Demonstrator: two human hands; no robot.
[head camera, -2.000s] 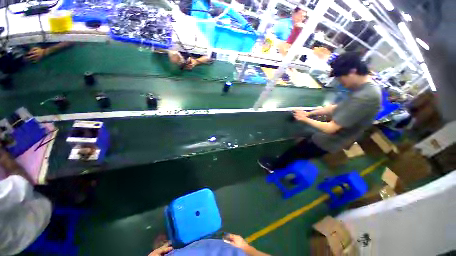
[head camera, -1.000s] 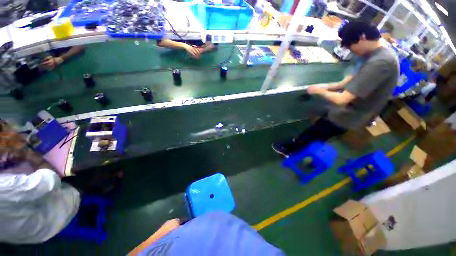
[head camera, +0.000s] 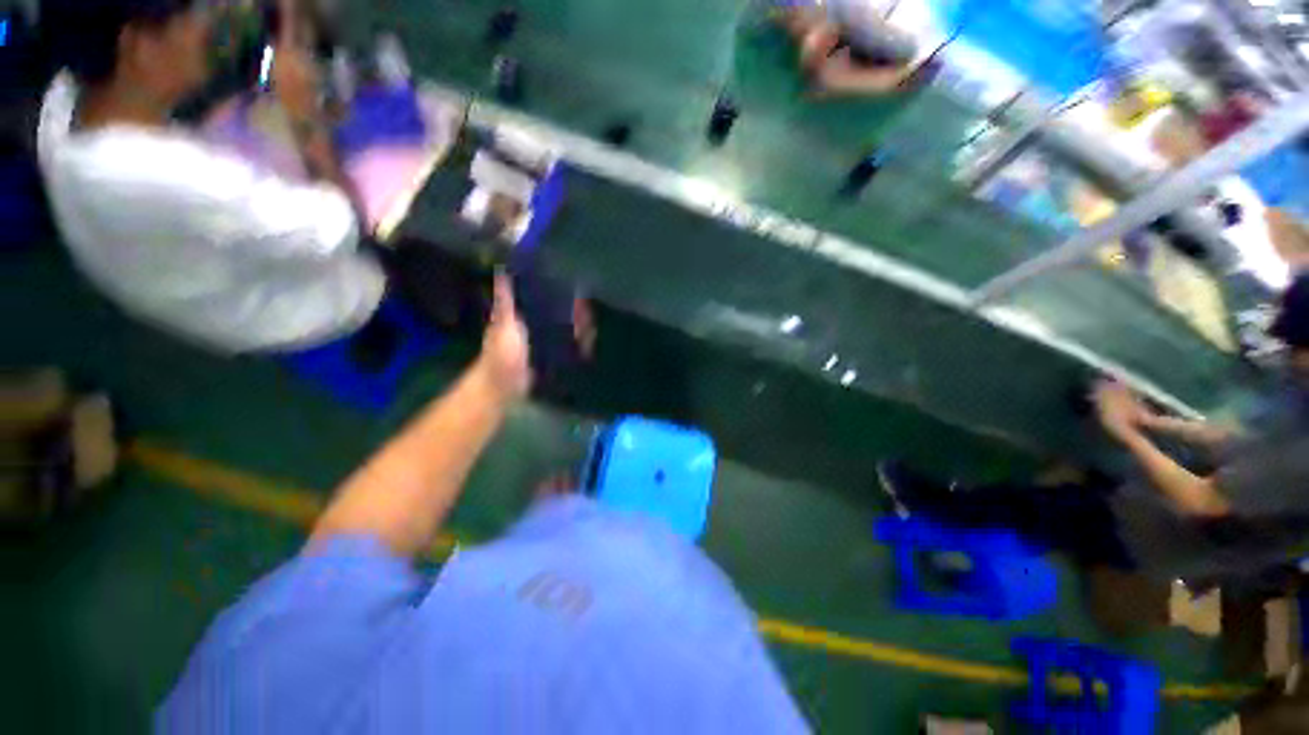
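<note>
My left hand (head camera: 505, 345) is reached out towards the bench edge, blurred, with its fingers pointing up the picture beside a dark shape. I cannot tell whether it holds or touches anything. My right hand is not in view. The light-blue stool (head camera: 658, 474) stands just in front of my body, with a small dark hole in its top. The dark bench (head camera: 675, 287) runs across beyond it, with small white shiny pieces (head camera: 791, 325) on it.
Black cylindrical housings (head camera: 722, 118) stand on the green belt behind the white rail (head camera: 804, 237). A person in white (head camera: 216, 237) sits at left. Another person's hands (head camera: 1127, 417) are at the bench at right. Darker blue stools (head camera: 969, 564) stand on the floor. A blue-sided box (head camera: 543, 206) is on the bench.
The view has swung left and tilted. My left arm now reaches forward past the stool. My right hand, seen by the stool two seconds ago, is out of the picture.
</note>
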